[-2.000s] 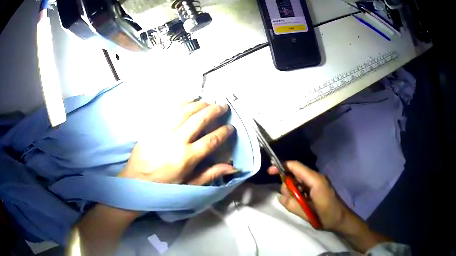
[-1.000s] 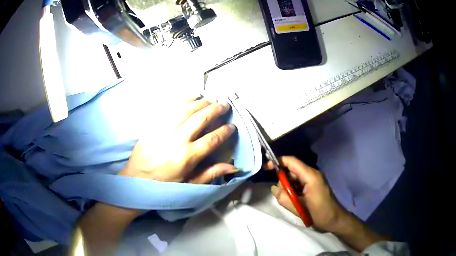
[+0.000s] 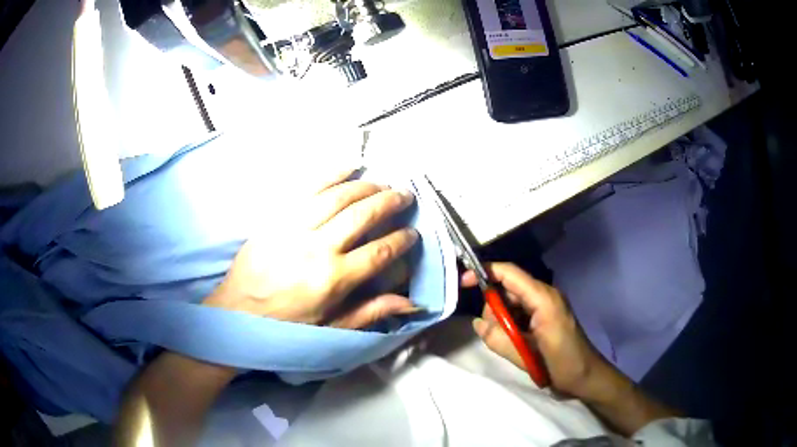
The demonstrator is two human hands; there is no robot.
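A light blue garment lies heaped at the left, washed out to white under the lamp. Its long folded blue band loops around my left hand and curves up at the table's front corner. My left hand lies palm down on the cloth inside the loop, fingers spread, pressing it. My right hand holds scissors with a red handle. The silver blades lie along the band's outer right edge, tips near my left fingertips. Whether the blades touch the cloth is unclear.
The machine head and metal guide parts are at the top. A black smartphone lies on the white table, with a ruler scale and pens to its right. Pale cloth pieces lie below the table's right side.
The scissors first moved up and left along the band, then shifted slightly. My left hand stays on the cloth, its fingertips slightly farther right. The whole view has shifted a little.
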